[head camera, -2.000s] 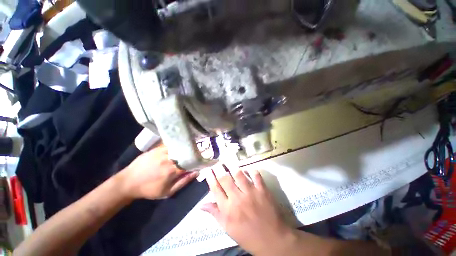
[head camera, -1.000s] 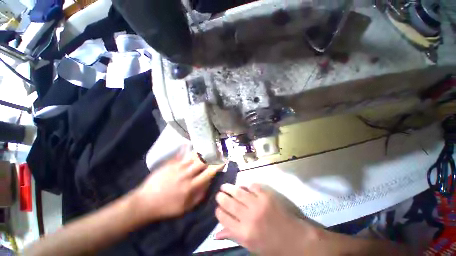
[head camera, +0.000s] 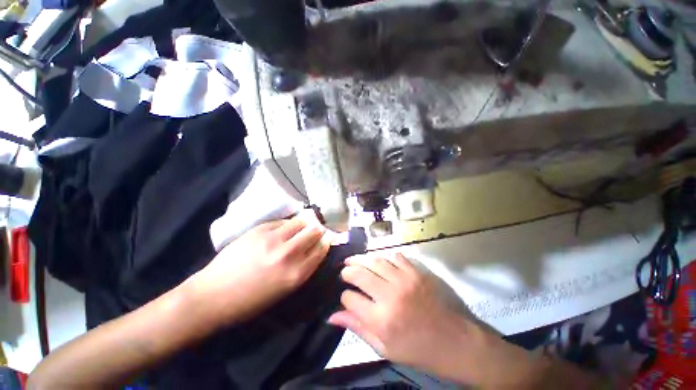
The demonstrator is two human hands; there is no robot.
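The black fabric (head camera: 160, 183) hangs over the left side of the table and runs under both hands up to the presser foot (head camera: 380, 225). A white fabric piece (head camera: 252, 204) lies on it beside my left hand. My left hand (head camera: 267, 255) holds the cloth edge with its fingertips just left of the foot; its thumb is partly hidden. My right hand (head camera: 397, 301) lies on the black cloth's right edge in front of the foot, fingers bent; whether it pinches the cloth cannot be told. White cut pieces (head camera: 191, 87) lie on the black cloth at upper left.
The stained sewing machine head (head camera: 366, 107) stands over the work. Black shears (head camera: 660, 266) lie at the right table edge. Dark thread ends (head camera: 584, 199) lie on the yellowish bed. A red object (head camera: 19, 263) is at far left, red patterned cloth (head camera: 664, 335) at lower right.
The black cloth has come between the hands up to the foot, and more of the white piece shows. My right hand has drawn back from the foot; the view has shifted.
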